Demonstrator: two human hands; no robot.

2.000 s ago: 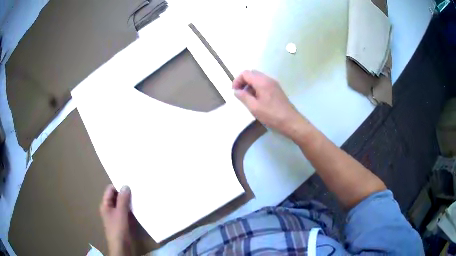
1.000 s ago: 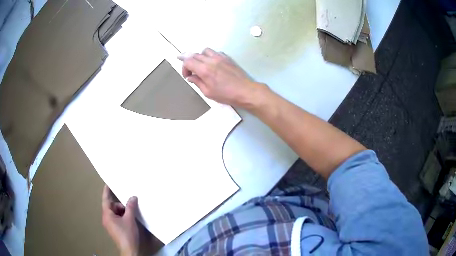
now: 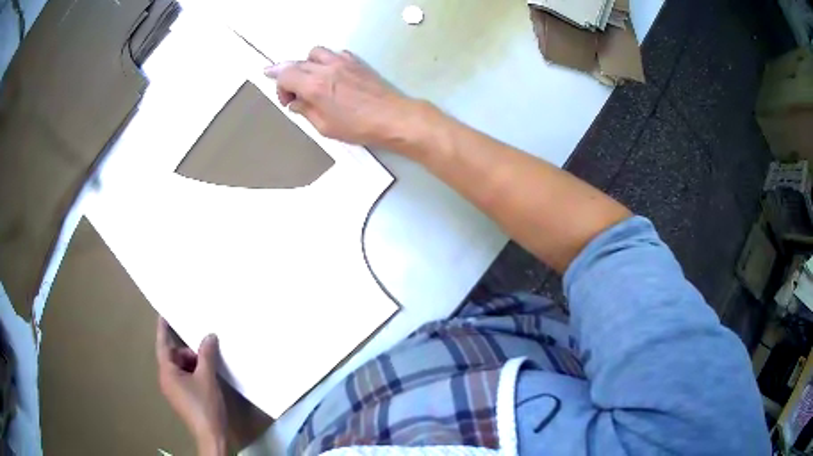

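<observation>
A white card template (image 3: pixel 267 267) lies over a brown cloth panel (image 3: pixel 98 338), which shows at the left and through the template window (image 3: pixel 254 142). The template's right edges nearly line up with the cloth beneath. My left hand (image 3: pixel 192 378) holds the template's lower left edge, thumb on top, the other fingers partly hidden. My right hand (image 3: pixel 334 93) rests at the template's upper right edge with fingertips together; whether it holds chalk I cannot tell.
A brown panel stack (image 3: pixel 53 116) lies at the upper left. A small white disc (image 3: pixel 413 15) lies at the top. Folded beige-brown pieces (image 3: pixel 588 40) lie at the table's (image 3: pixel 463 214) upper right. Boxes (image 3: pixel 789 107) stand beyond the dark floor (image 3: pixel 660 134).
The template has shifted and its right edges now nearly match the cloth's. My right hand has moved up and left along the edge. The whole view has shifted too.
</observation>
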